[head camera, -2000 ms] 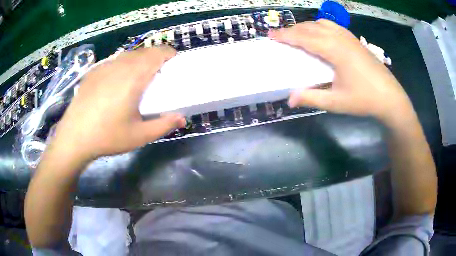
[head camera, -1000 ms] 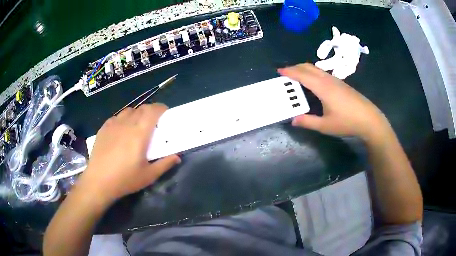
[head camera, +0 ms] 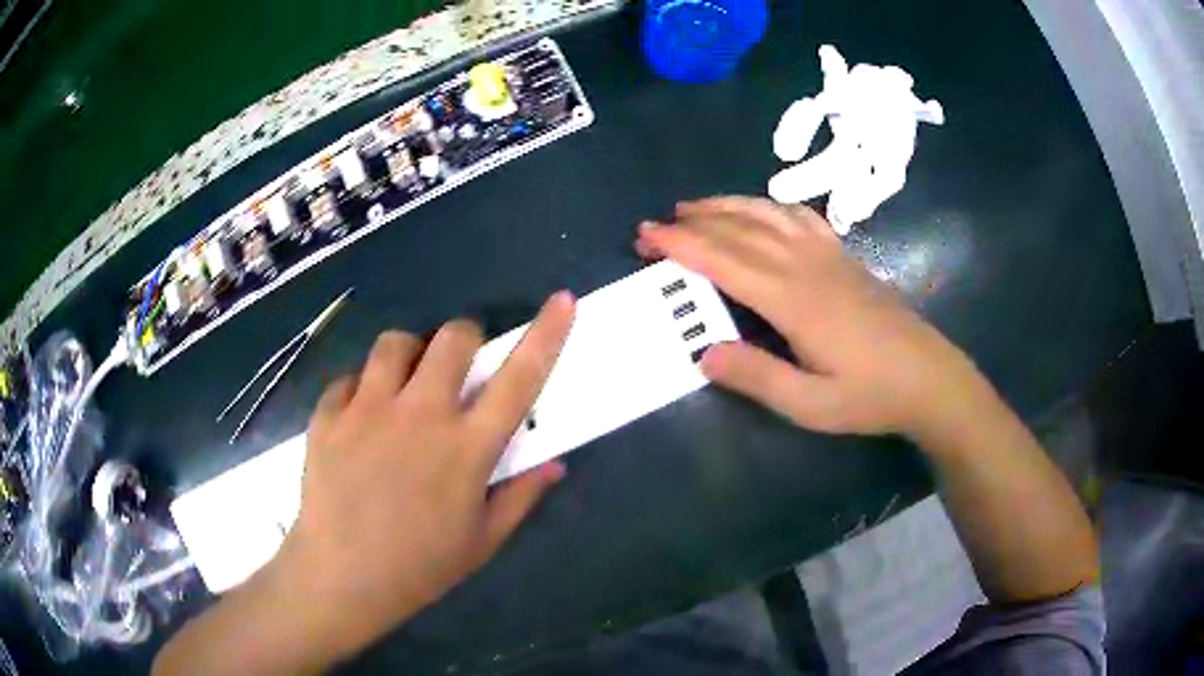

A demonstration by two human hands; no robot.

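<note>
A white power strip cover (head camera: 601, 372) lies at a slant on the dark green bench, with several dark slots at its right end. A white cord leaves its left end; whatever is under the cover is hidden. My left hand (head camera: 409, 456) lies flat across its left and middle part, fingers spread. My right hand (head camera: 805, 317) holds its right end between thumb and fingers. An open wired base (head camera: 357, 198) with a yellow round component lies behind it. Silver tweezers (head camera: 293, 359) lie between the two.
Coiled white cords in clear plastic (head camera: 66, 489) lie at the left. A blue cup or lid (head camera: 704, 33) is at the back. A crumpled white glove or cloth (head camera: 865, 139) lies behind my right hand. A speckled conveyor rail (head camera: 251, 139) runs along the back left; a grey edge (head camera: 1122, 145) is at the right.
The cover, held above a base earlier, is now lower and tilted more on the bench. My left hand has moved along it towards the middle with fingers spread; my right hand stays at its right end.
</note>
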